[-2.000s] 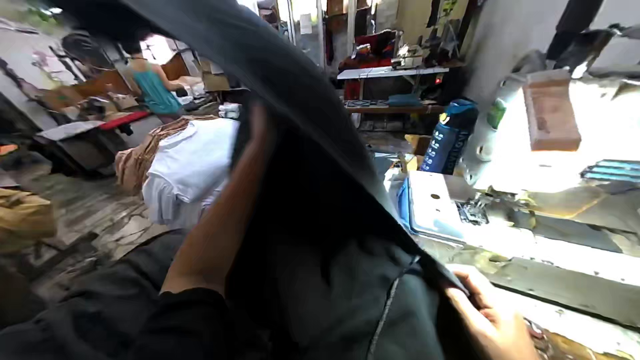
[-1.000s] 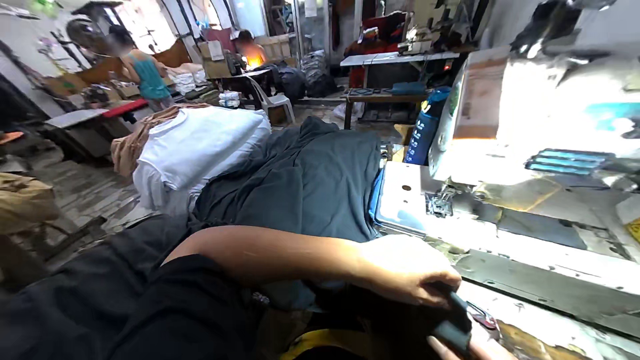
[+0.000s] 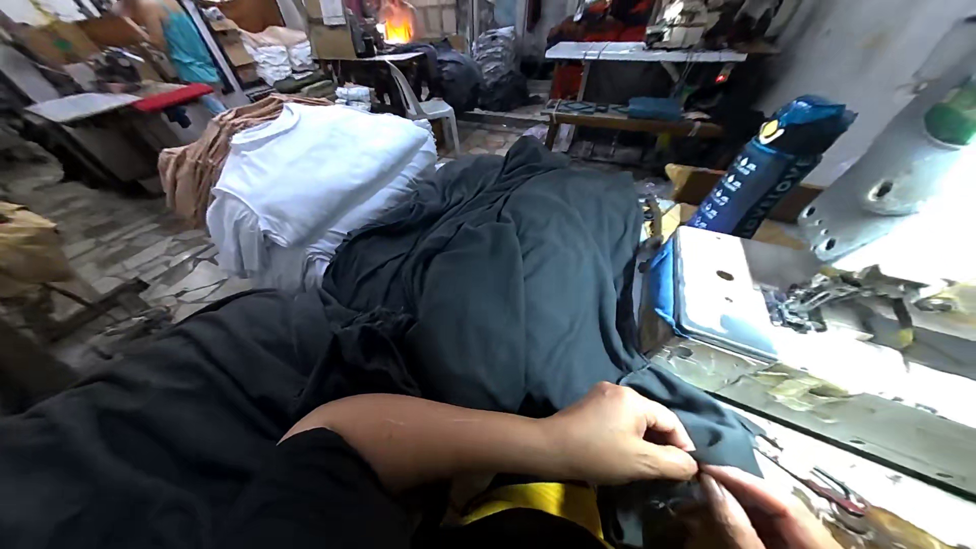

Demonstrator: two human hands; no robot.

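Observation:
A large dark grey cloth [image 3: 488,297] lies in folds across the middle and reaches right to the edge of the sewing machine's bed. My left hand [image 3: 625,438] pinches its edge between thumb and fingers. Close beside it at the lower right, the fingertips of my right hand [image 3: 743,507] pinch the same edge; the two hands nearly touch. The industrial sewing machine [image 3: 907,198] stands at the right, with its metal presser parts [image 3: 816,301] lit brightly. Small scissors or snips with red handles [image 3: 839,492] lie on the machine bed just right of my right hand.
Folded white garments [image 3: 328,168] are stacked beyond the cloth, beside brown ones [image 3: 198,160]. A blue bottle [image 3: 755,175] stands behind the machine bed. A white plastic chair [image 3: 427,107] and a worktable [image 3: 640,53] are farther back. A person in a teal top [image 3: 187,46] is at upper left.
The dark cloth, raised high in front of me two seconds ago, now lies down in folds. My left hand has come down to the right, beside my right hand at the cloth's edge.

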